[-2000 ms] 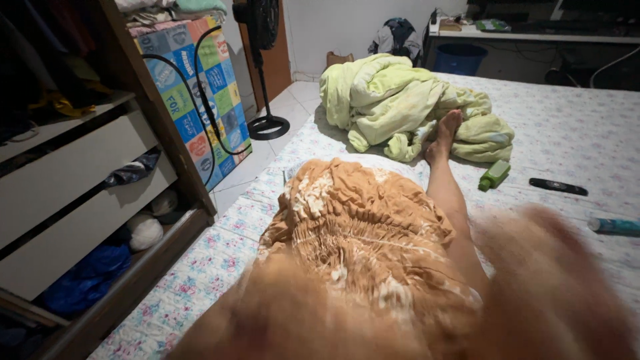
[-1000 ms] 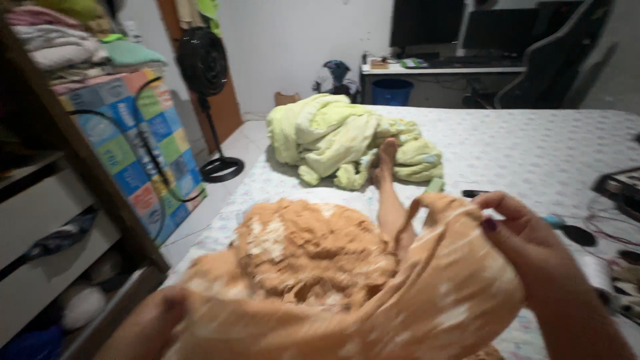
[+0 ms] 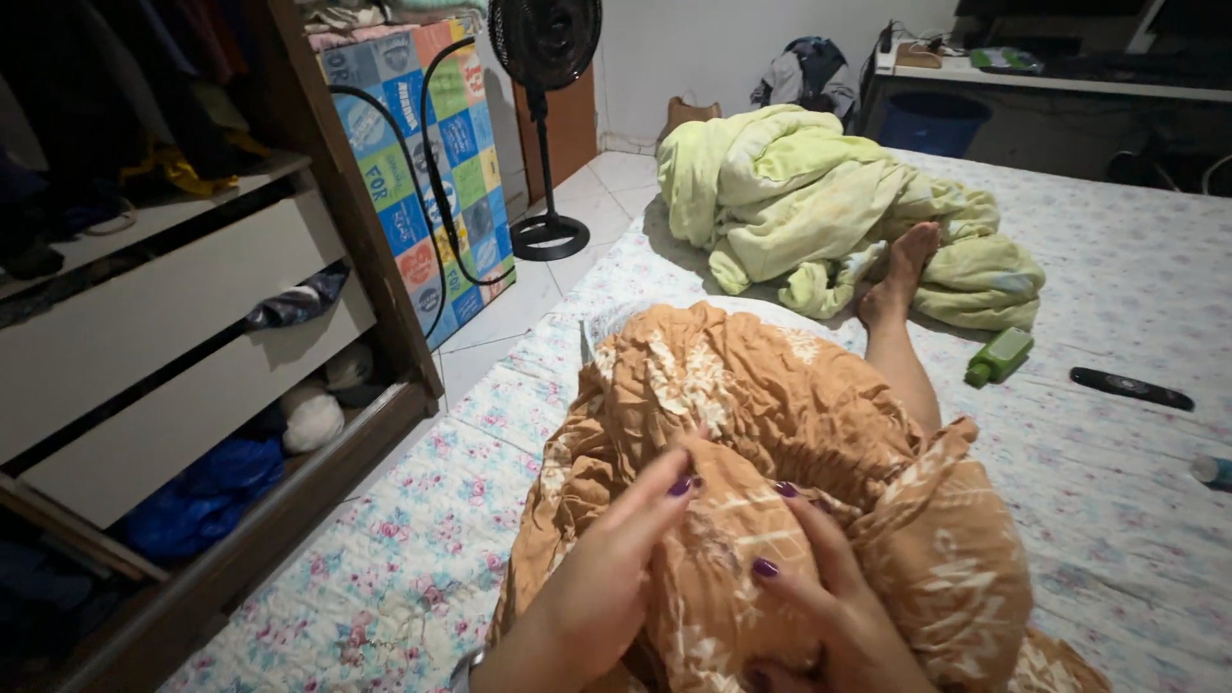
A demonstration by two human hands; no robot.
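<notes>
A tan fabric garment or cloth with a white leaf pattern point(image 3: 760, 395) lies bunched over my lap on the bed. My left hand point(image 3: 602, 568) grips a fold of it near the middle, the purple thumbnail on top. Close by on the right, my right hand point(image 3: 833, 597) pinches the same cloth between thumb and fingers. Some of the fingers are hidden in the folds. White fabric point(image 3: 741, 308) shows along the cloth's far edge. A bare leg point(image 3: 900, 356) stretches out beyond the cloth.
A green blanket point(image 3: 799, 192) is heaped at the bed's far side. A green bottle point(image 3: 1001, 356), a black remote control point(image 3: 1131, 388) and a blue-capped tube point(image 3: 1211, 471) lie on the floral sheet point(image 3: 385, 577). At left are a wardrobe with drawers point(image 3: 164, 279) and a standing fan point(image 3: 547, 231).
One second ago my hands were wide apart, spreading the cloth; now they are close together on a gathered part of it. The view has tilted down.
</notes>
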